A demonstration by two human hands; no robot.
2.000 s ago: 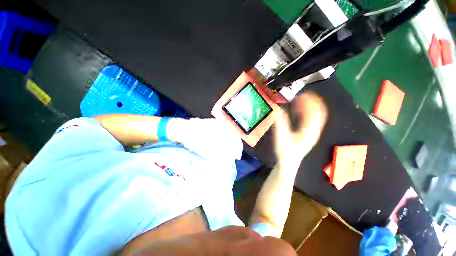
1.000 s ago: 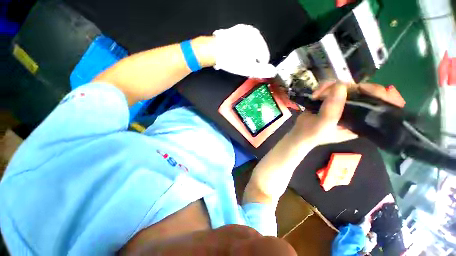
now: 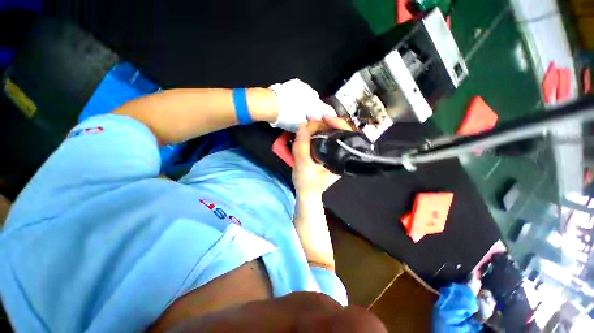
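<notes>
My bare right hand (image 3: 309, 156) is wrapped around the black electric screwdriver (image 3: 342, 153), seen almost end-on from above with its cable running right. My white-gloved left hand (image 3: 298, 104) is close against the right hand's fingers; whether it holds anything is hidden. A corner of the red work pad (image 3: 282, 149) shows left of my right hand. The circuit board and the driver tip are hidden under the hands and driver. The screw feeder (image 3: 395, 79) stands just beyond, to the upper right.
Stacked red foam pads (image 3: 432, 213) lie on the black mat (image 3: 371, 201) at right. More red pads (image 3: 479, 117) are on the green belt (image 3: 485, 71). An open cardboard box (image 3: 365, 263) is below the bench edge. A blue stool (image 3: 117, 91) is at left. A person's blue sleeve (image 3: 456, 309) shows at lower right.
My right hand has brought the screwdriver left from the feeder to over the pad, covering the green board. My gloved left hand has moved down beside it.
</notes>
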